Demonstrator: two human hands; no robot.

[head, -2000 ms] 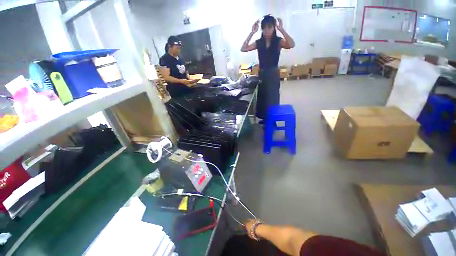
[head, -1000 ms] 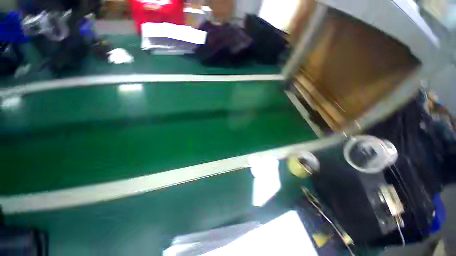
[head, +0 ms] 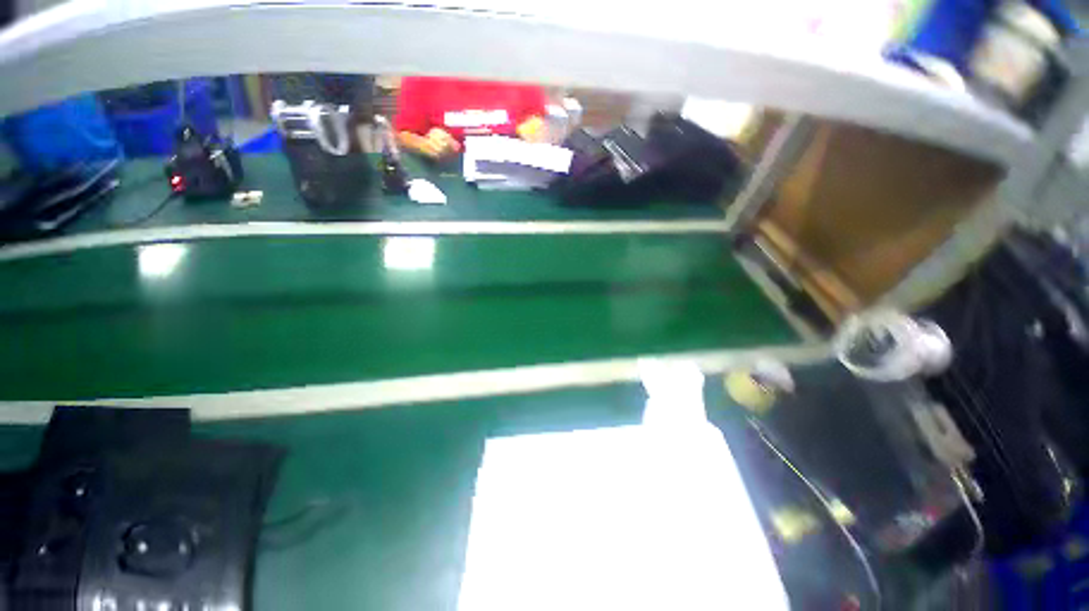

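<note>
Neither of my hands is in view. Nearest in front of me, overexposed white sheets (head: 609, 525) lie on the green bench. Black panel covers (head: 173, 525) with round fittings lie at the lower left, and a thin dark wire runs out to their right. The dark soldering station (head: 836, 448) stands at the right, blurred, with a white wire reel (head: 886, 346) on it. A thin pale feed tube (head: 812, 489) curves down beside it. A small yellowish tin (head: 755, 387) and a crumpled white tissue (head: 676, 389) lie above the sheets.
A green conveyor belt (head: 430, 310) with pale rails runs across, below a white shelf (head: 478, 48). Across it, a person in a red top (head: 460, 105) is at the far bench, near white papers (head: 517, 161) and black covers (head: 651, 161). More black covers (head: 1015, 382) stand at the right.
The view has swung left from the hall to the bench and belt. My right hand, seen two seconds ago, has gone out of view. The black covers at lower left show more fully.
</note>
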